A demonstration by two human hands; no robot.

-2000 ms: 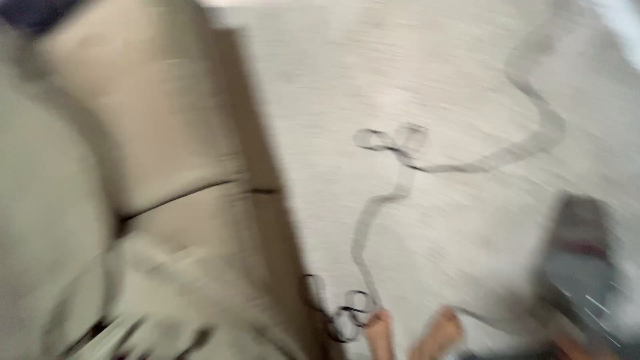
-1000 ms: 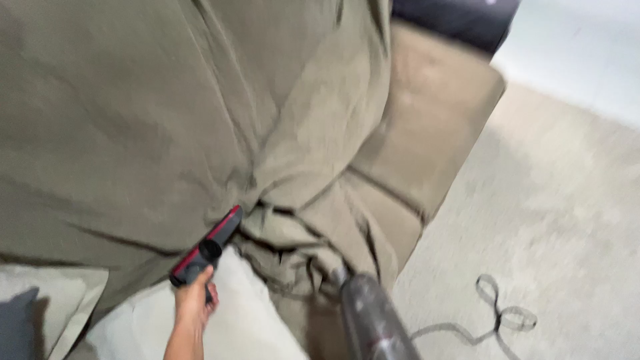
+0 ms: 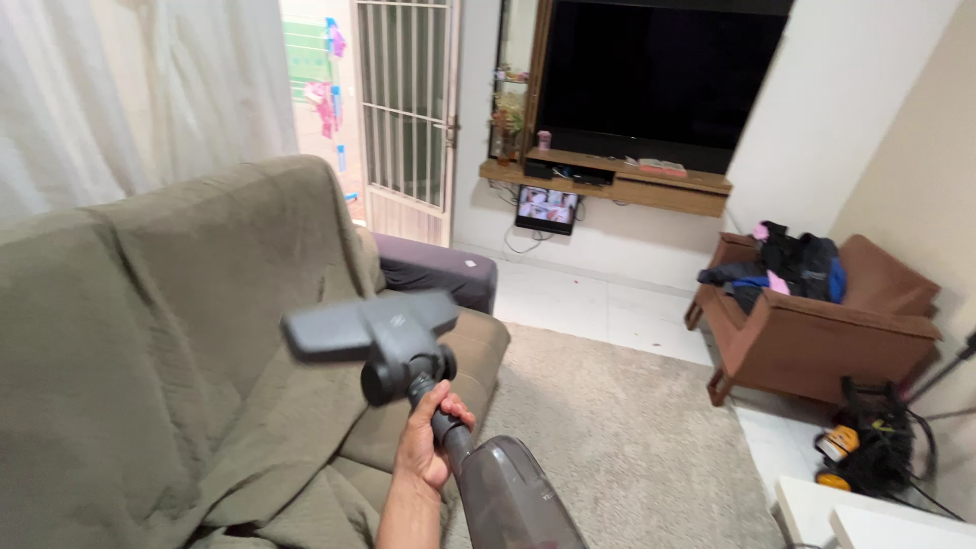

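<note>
My left hand [image 3: 431, 438] grips the dark tube [image 3: 450, 435] of a handheld vacuum cleaner, just behind its floor head. The wide grey floor head [image 3: 374, 328], slightly blurred, is raised in front of the sofa's seat and backrest. Behind the hand, the smoky, see-through dust container [image 3: 518, 496] runs down to the bottom edge. My right hand is not in view. A loose, creased olive-grey cover [image 3: 229, 252] lies over the sofa, while part of the brown seat cushion [image 3: 473, 343] shows beyond the floor head.
A beige rug [image 3: 610, 427] lies right of the sofa. Ahead are a dark ottoman or armrest [image 3: 450, 267], a barred door [image 3: 404, 107] and a wall shelf [image 3: 671, 194] under a television. Rightward stand a brown armchair [image 3: 831, 343] with clothes, a black-and-yellow machine [image 3: 869, 442] and white furniture [image 3: 877, 518].
My left hand was on the dark and red nozzle part over the sofa one second ago; it now holds the tube behind the raised floor head. The view has swung up toward the room.
</note>
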